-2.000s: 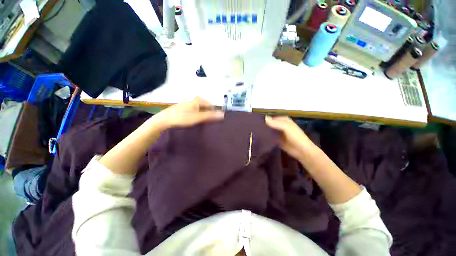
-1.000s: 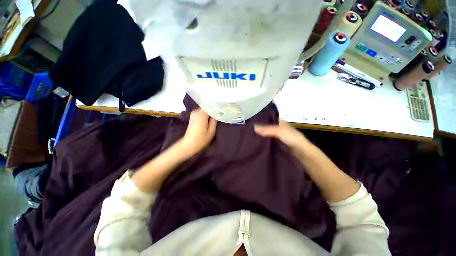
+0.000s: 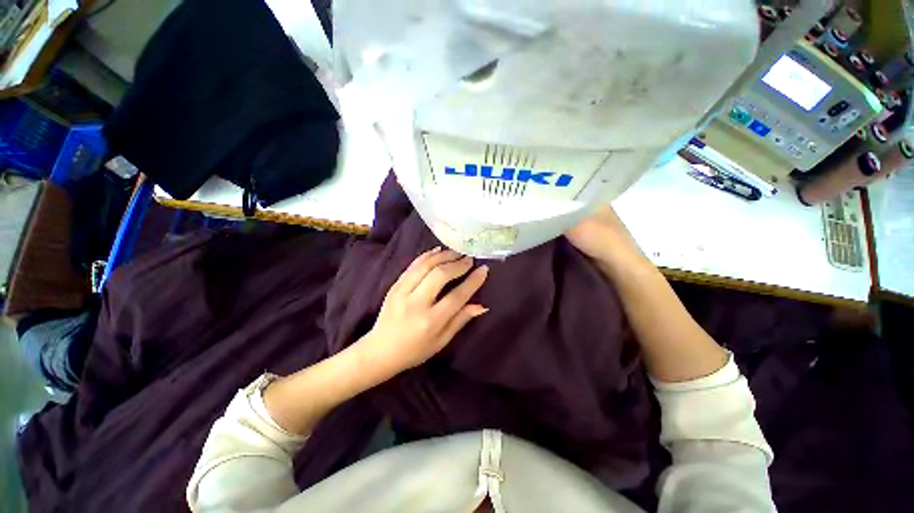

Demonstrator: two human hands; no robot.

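Observation:
A dark plum garment (image 3: 541,331) lies over my lap and runs up under the white head of the JUKI machine (image 3: 511,120). The head hides the needle and clamp. My left hand (image 3: 426,306) lies on the cloth just left of and below the head's tip, fingers slightly spread, pressing on the cloth. My right hand (image 3: 599,235) is at the cloth's right side, its fingertips hidden behind the head, so its grip cannot be told.
Black cloth (image 3: 220,110) lies on the table's left. At right are a control panel (image 3: 792,100), snips (image 3: 724,181), brown thread cones (image 3: 840,178) and a keypad (image 3: 844,235). Blue crates (image 3: 75,160) stand at far left. The table's wooden edge (image 3: 762,287) runs in front.
The machine head looks larger and further right in view. My left hand has come back from the head's left side onto the cloth. My right hand has moved up behind the head.

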